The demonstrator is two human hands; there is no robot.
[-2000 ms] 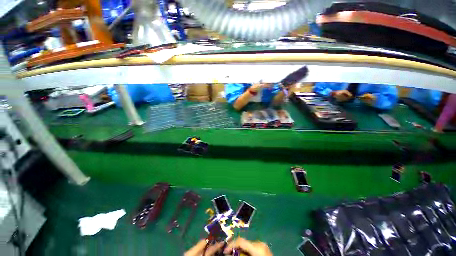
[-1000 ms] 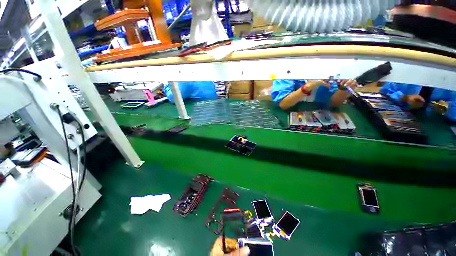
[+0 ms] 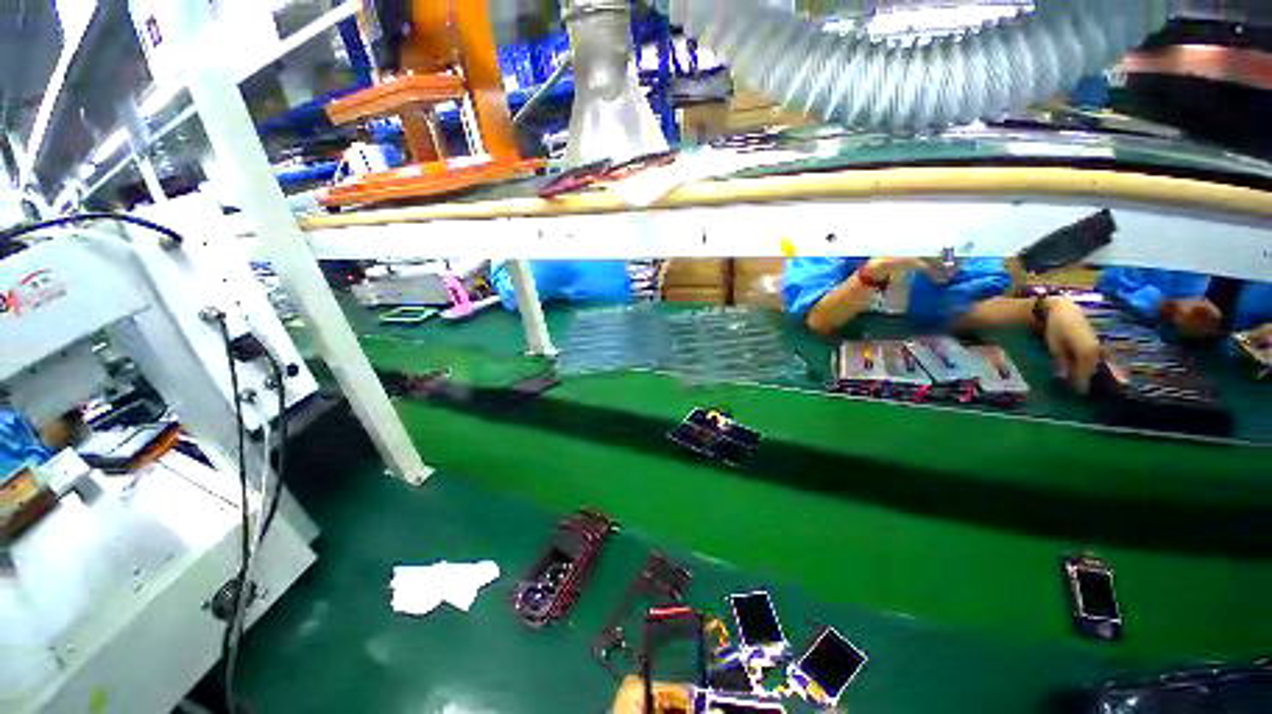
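My left hand is cut off by the bottom edge; only a small part shows, at a dark, open rectangular frame with a red top edge. My right hand is not visible. A pale-edged screen module shows at the bottom edge beside the frame. Two more screen modules with dark faces, one upright and one tilted, lie on the bench with yellowish flex cables between them. A dark red housing and a thinner open red-black frame lie to the left.
A white cloth lies at left, near a white machine and white post. The green belt carries a dark part and a handset. A black tray is lower right. Blue-sleeved people work across the belt.
The view has swung left, bringing in the white machine, and things shifted right in the picture. My two hands showed at first; now only part of one does. The dark frame is now raised beside the screens.
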